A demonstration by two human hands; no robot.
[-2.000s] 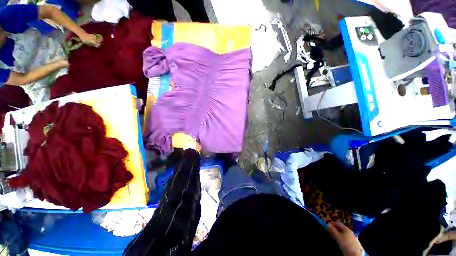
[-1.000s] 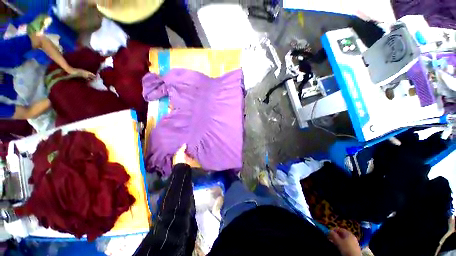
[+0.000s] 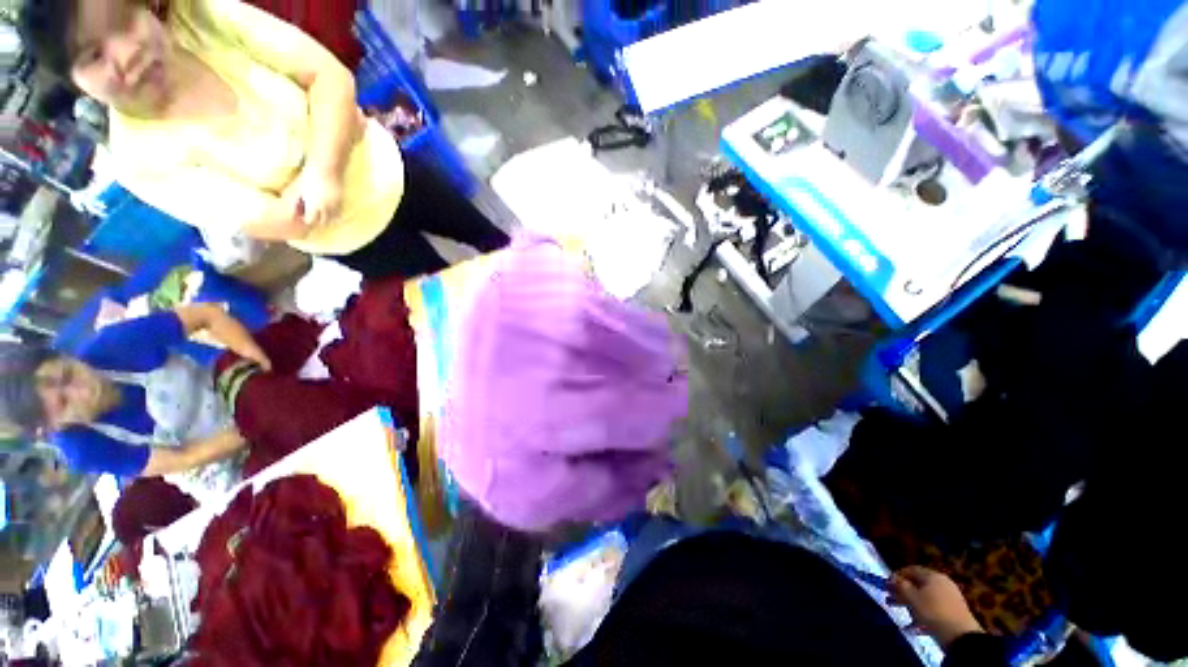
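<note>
The purple garment (image 3: 567, 391) is bunched up and blurred, raised over the yellow-topped stand (image 3: 437, 313). My left sleeve, dark with pale stripes, reaches up to its lower edge. My left hand is hidden behind the cloth, so its hold cannot be seen. My right hand (image 3: 934, 602) is low on the right, away from the garment, with its fingers closed on a thin blue strip that looks like the tape measure (image 3: 870, 577).
Dark red pieces (image 3: 293, 573) lie on a bench at lower left. A person in yellow (image 3: 280, 130) stands at upper left; another in blue sits below, touching dark red cloth. A sewing machine (image 3: 876, 111) is at upper right. Black pieces (image 3: 964, 456) lie at right.
The purple garment was spread flat on the stand and is now bunched and lifted. My left hand has gone from sight behind it. The view has shifted, showing the standing person.
</note>
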